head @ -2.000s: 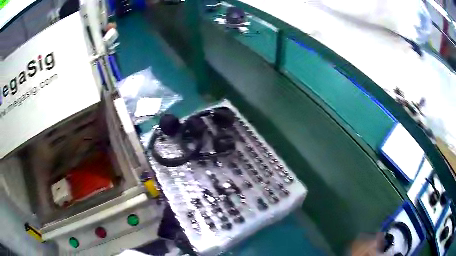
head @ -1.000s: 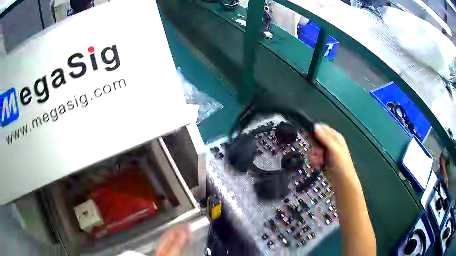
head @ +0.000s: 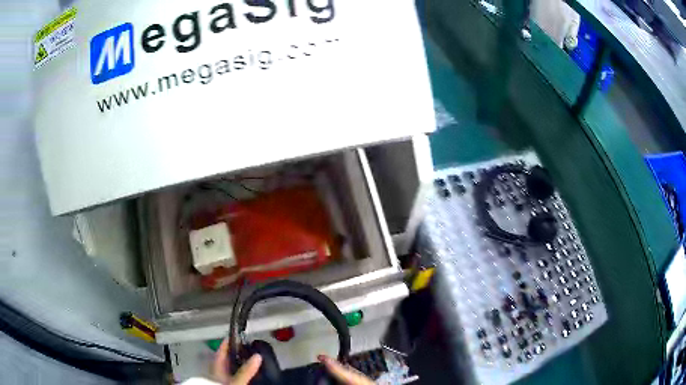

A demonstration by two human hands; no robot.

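Observation:
A black headset (head: 295,292) is held in front of the open test box (head: 248,150), its headband arched up over the box's front face. My left hand (head: 239,365) grips its left side by the ear pad. My right hand (head: 342,371) is at its lower right side, cut off by the bottom edge, fingers on the headset. Inside the open chamber lie the red-orange fixture (head: 282,229) and a small white block (head: 211,248). A second headset (head: 493,207) lies on the dongle tray (head: 459,278) to the right.
Green buttons (head: 353,318) and a red button (head: 283,334) are on the box front, partly behind the headset. A keyboard (head: 368,364) sits below. A green shelf frame (head: 602,158) runs along the right, with a blue bin (head: 668,177) beyond it.
The view has swung left to the test box. My right hand has brought one headset from the tray to the box front, and my left hand now holds it too. One headset stays on the tray.

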